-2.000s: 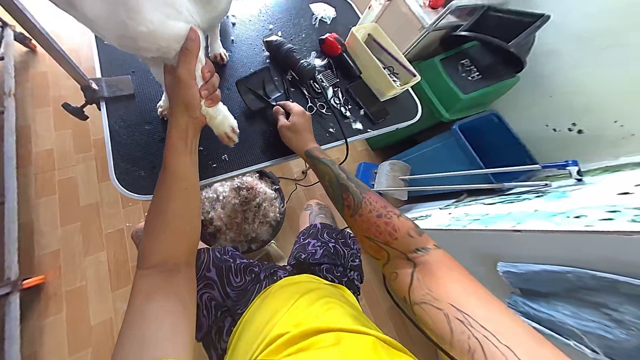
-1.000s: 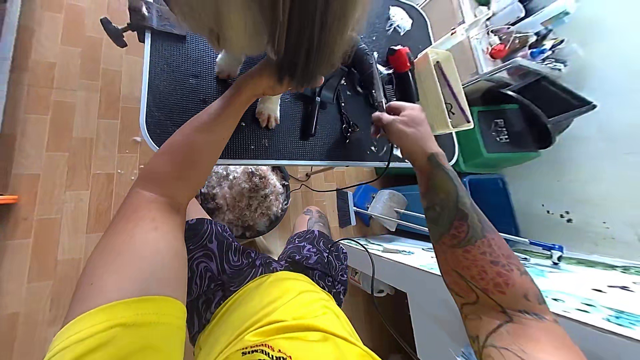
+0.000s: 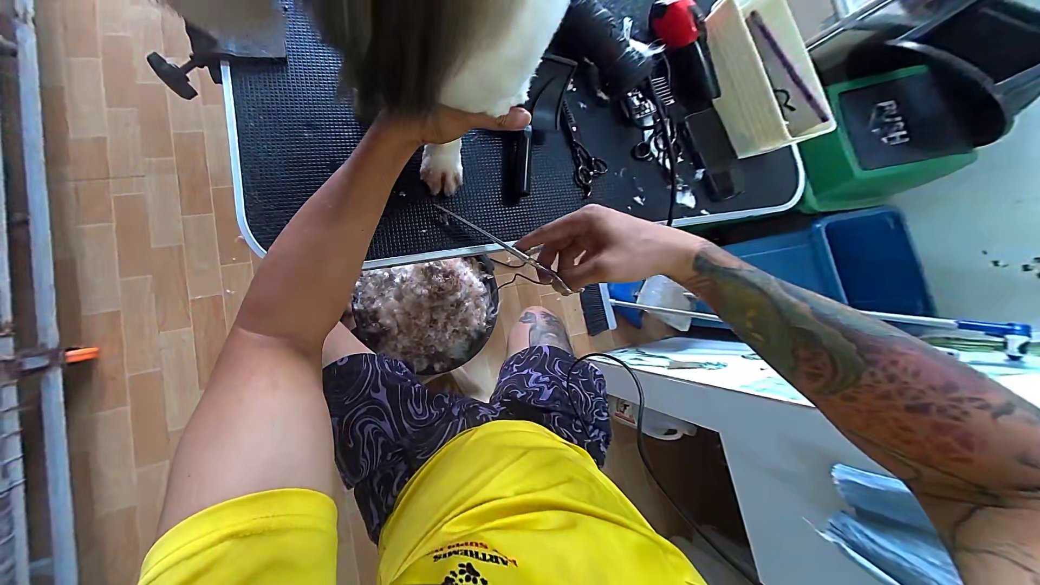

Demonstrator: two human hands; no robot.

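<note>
A dog with white and dark fur [image 3: 504, 61] stands at the top of the view on a black ribbed grooming table [image 3: 301, 122]; one white paw [image 3: 442, 168] shows. My left hand [image 3: 455, 123] is against its fur, under the chin or chest, most fingers hidden by the coat. Long metal scissors [image 3: 496, 240] are in my right hand [image 3: 581, 244], near the table's front edge, blades pointing left toward the paw. Whether the blades are parted is hard to tell. Beside the dog lie a black-handled tool [image 3: 521, 162] and another pair of scissors [image 3: 583, 158].
Clippers, combs and a red-and-black bottle-like item [image 3: 678, 32] lie on the table's right, by a cream plastic bin [image 3: 764, 77]. A tub of cut fur [image 3: 422, 313] sits below the front edge. Green [image 3: 902, 130] and blue bins [image 3: 873, 260] stand at right. Cables hang near my legs.
My right hand has come away from the tools at the table's right, toward the front edge, with scissors in it. My left hand held the dog's foreleg earlier and is now higher, at its fur.
</note>
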